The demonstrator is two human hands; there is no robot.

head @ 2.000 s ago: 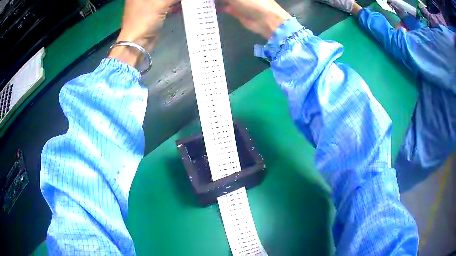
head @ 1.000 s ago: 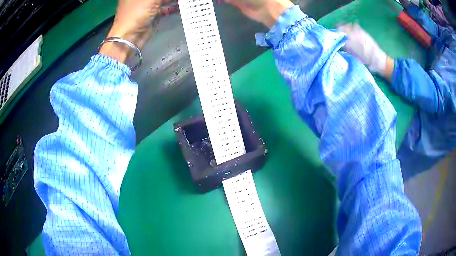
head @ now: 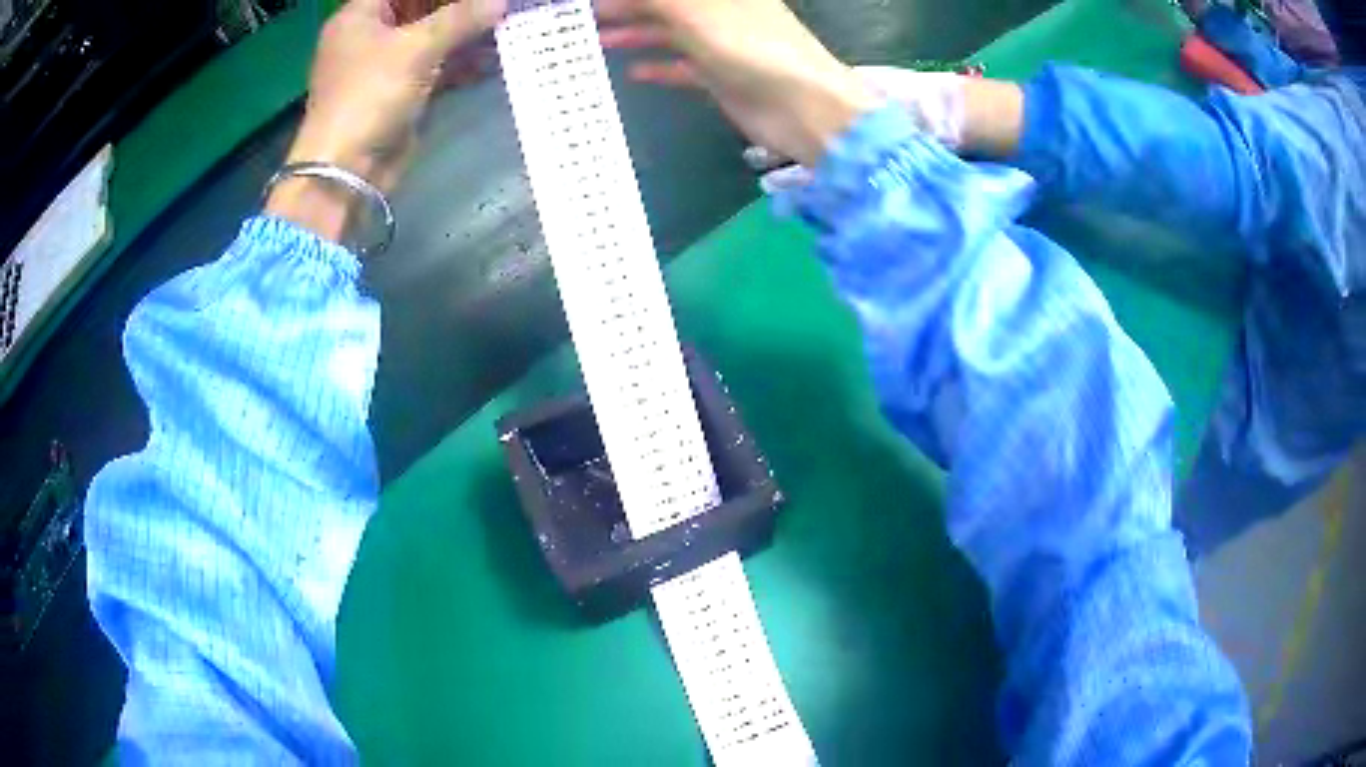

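Note:
A long white label strip point(head: 607, 270) with rows of small dark print runs from the top edge down through the black label holder box point(head: 644, 495) and out below it. My left hand point(head: 382, 83) is at the top left of the strip, its fingertips at the strip's upper end. My right hand point(head: 749, 60) is at the strip's upper right, fingers partly spread and blurred. The picture's top edge cuts off part of the fingers, so I cannot tell which fingers grip the strip. The box sits on the green mat point(head: 450, 659).
A dark conveyor belt point(head: 465, 255) curves behind the box. A circuit board point(head: 53, 525) lies dimly at the far left, below a pale panel point(head: 57, 270). At right, a coworker's blue sleeve point(head: 1124, 143) reaches in, the gloved hand partly behind my right wrist.
My left hand and the strip's upper end have shifted left. The box appears slightly further left. The coworker's gloved hand has moved left and up, close behind my right wrist.

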